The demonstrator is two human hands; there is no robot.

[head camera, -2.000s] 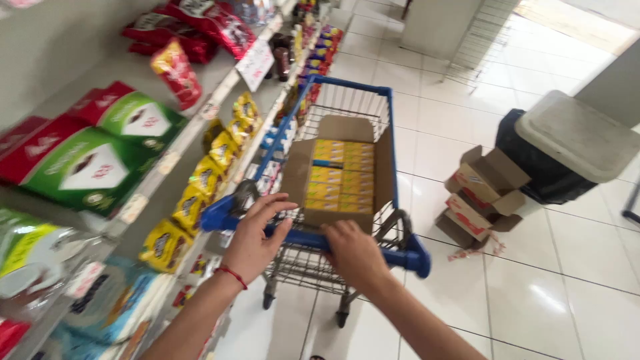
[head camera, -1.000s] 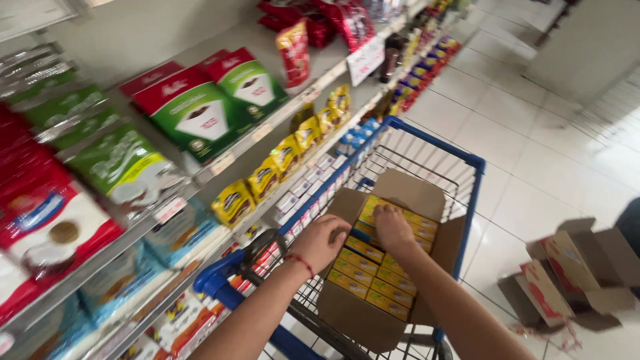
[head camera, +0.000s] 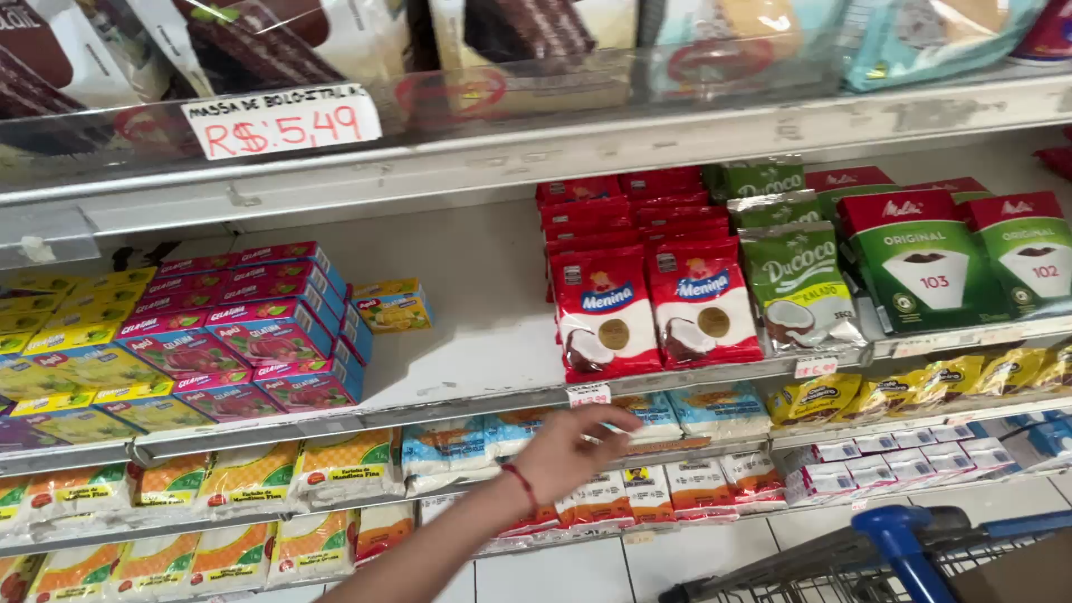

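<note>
My left hand (head camera: 576, 448), with a red string bracelet on the wrist, is raised in front of the shelves. Its fingers are apart and nothing shows in them. Just behind it are blue-and-white bags (head camera: 448, 440) on a lower shelf. Above and left, stacked pink gelatin boxes (head camera: 272, 331) stand beside yellow gelatin boxes (head camera: 92, 360); a single yellow box (head camera: 392, 305) lies on its own just right of them. Red bags of grated coconut (head camera: 605, 314) stand in rows further right. My right hand is out of view.
The shopping cart (head camera: 904, 544) is at the lower right, with part of a cardboard box (head camera: 1017, 574) in it. Coffee filter packs (head camera: 921, 260) and yellow coffee pouches (head camera: 812, 400) are on the right. A shelf edge (head camera: 502, 167) with cake mix bags crosses the top.
The view has swung left to the shelves. My right hand, earlier on the yellow boxes in the cart, has left the view. My left hand is now away from the carton.
</note>
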